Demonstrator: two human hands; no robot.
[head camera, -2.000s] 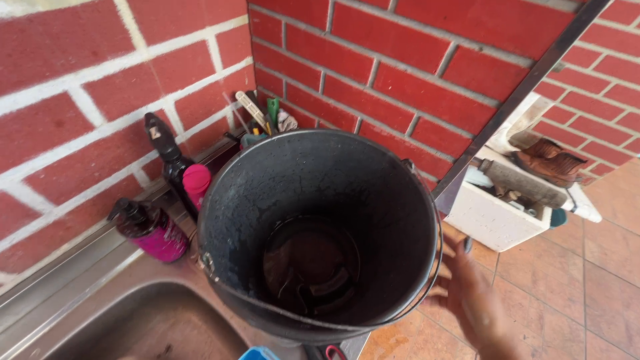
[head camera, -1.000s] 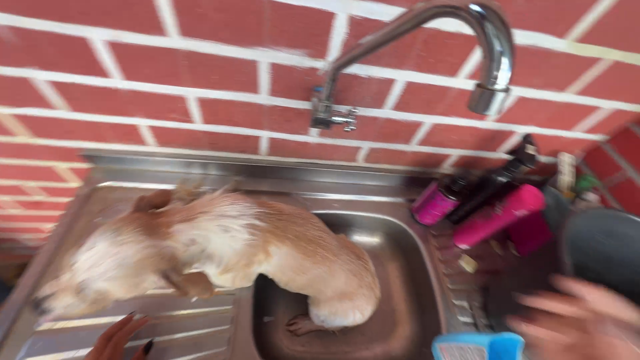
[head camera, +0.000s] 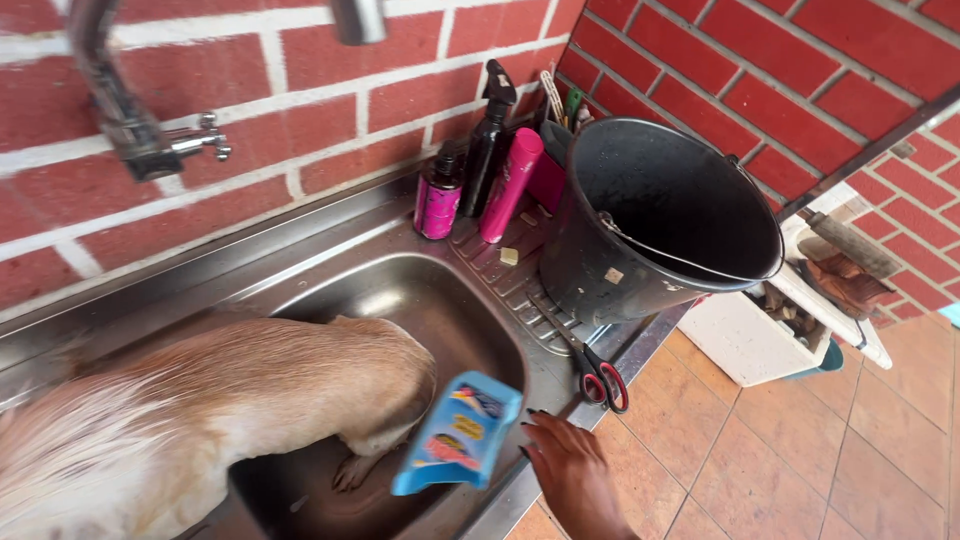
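My right hand (head camera: 574, 476) is over the sink's front edge, fingers pointing at a blue printed packet (head camera: 465, 435); whether its fingertips touch the packet I cannot tell. My left hand is out of view. A tan and white dog (head camera: 285, 382) has its hind part in the stainless steel sink basin (head camera: 450, 300), its head out of view. Scissors with red and black handles (head camera: 592, 371) lie on the drainboard beside a black bucket (head camera: 600, 277) that has a wire handle.
Behind the basin stand a pink and black pump bottle (head camera: 437, 202), a black spray bottle (head camera: 486, 142) and a pink bottle (head camera: 511, 186). A tap (head camera: 135, 135) is mounted on the brick wall. Beyond the bucket, a white box (head camera: 727, 337) holding several things stands on the tiled floor.
The view has swung back toward the bucket since one second ago. My right hand, near the bucket before, is now beside the blue packet. My left hand has left the view.
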